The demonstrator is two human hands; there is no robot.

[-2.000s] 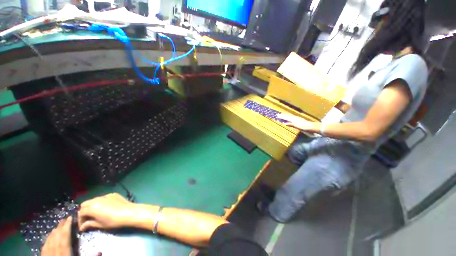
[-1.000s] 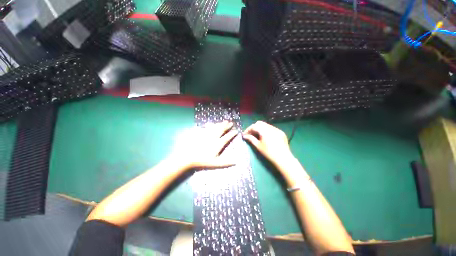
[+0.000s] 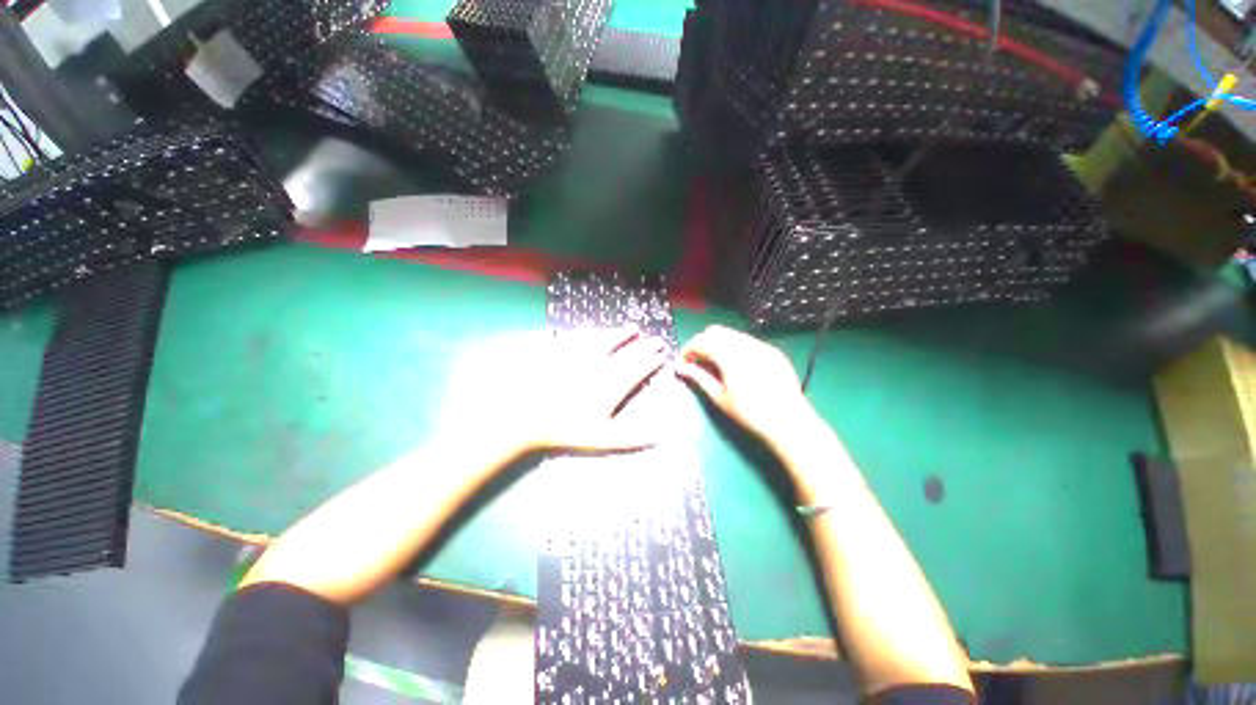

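A long black keyboard PCB (image 3: 634, 592) with rows of white dots lies on the green bench, running from mid-bench over its front edge. My left hand (image 3: 565, 393) lies flat across the board with fingers spread; bright glare washes out much of it. My right hand (image 3: 730, 372) is at the board's right edge with thumb and fingertips pinched together. What is between those fingertips is too small and bright to make out. A thin dark cable (image 3: 818, 355) shows just behind my right hand.
Stacked PCBs (image 3: 909, 262) stand at the back right, with more at the back left. A white paper slip (image 3: 438, 222) lies near the red line. A black ridged tray (image 3: 86, 413) is at left. A yellow slotted holder (image 3: 1219, 482) and small black block (image 3: 1161, 517) are at right. Blue cable (image 3: 1141, 83) hangs top right.
The view has swung from the neighbouring person and monitor down to the bench. Over the last second both hands stay nearly in place at the board, and the glare over my left hand has grown.
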